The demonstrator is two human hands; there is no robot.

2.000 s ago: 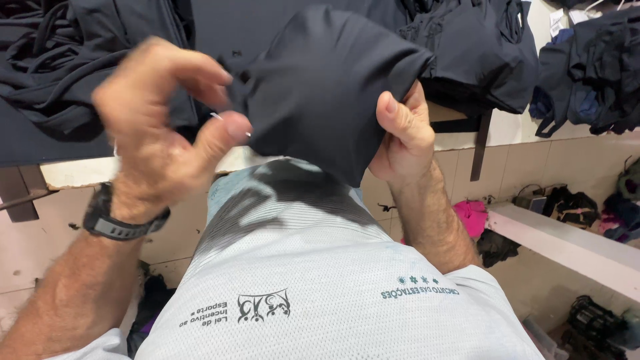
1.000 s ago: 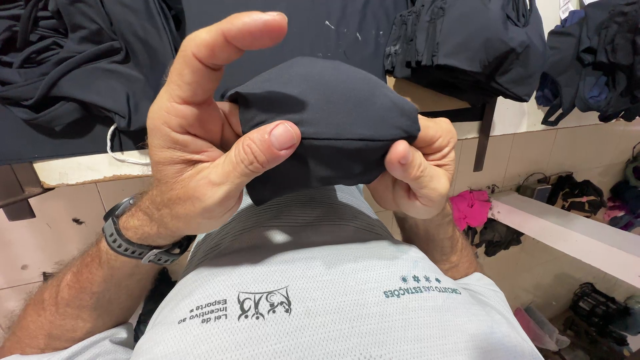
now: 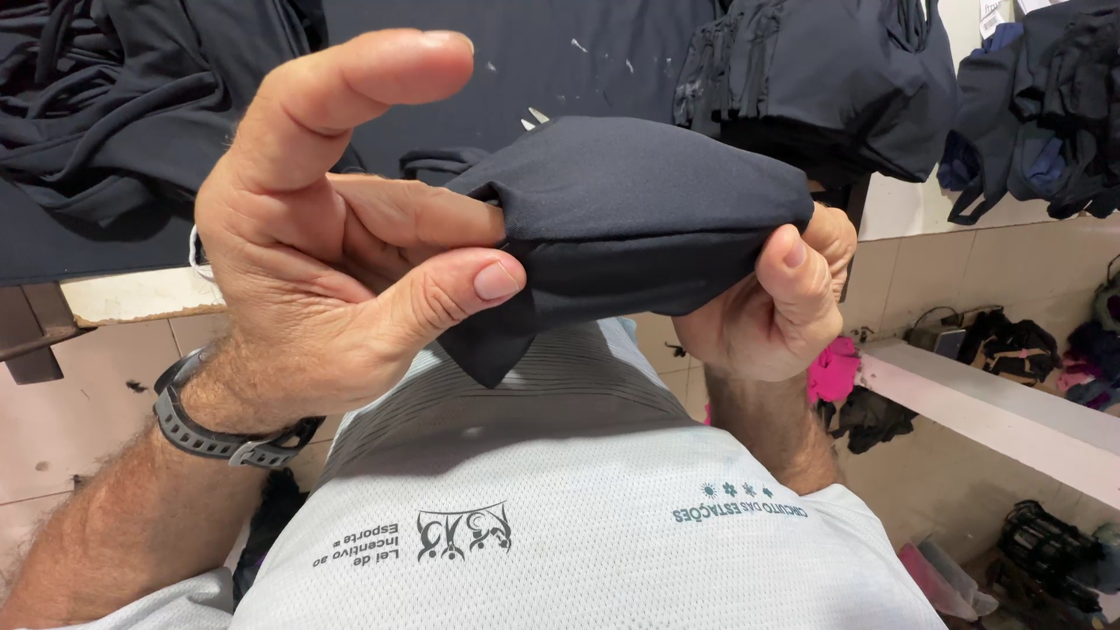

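A dark navy fabric piece (image 3: 647,192) with a seam across its front is stretched between both hands, above the table's front edge. My left hand (image 3: 341,236) pinches its left end between thumb and a finger, while the index finger is raised off the cloth. At the right end, my right hand (image 3: 779,297) grips it with thumb and fingers; part of that hand is behind the cloth. Two small metal tips (image 3: 532,119), seemingly of scissors or snips, show just beyond the fabric's top edge; the rest is hidden.
Dark cloth (image 3: 490,52) with bits of lint covers the table. Heaped dark fabric (image 3: 105,114) lies at the left, a pile of dark garments (image 3: 814,79) at the right, more dark garments (image 3: 1050,105) beyond. A pale beam (image 3: 989,402) and pink cloth (image 3: 833,369) are lower right.
The fabric was bunched and held higher two seconds ago; now it is drawn out sideways with its seam facing me. My left hand has come to the fabric's left end.
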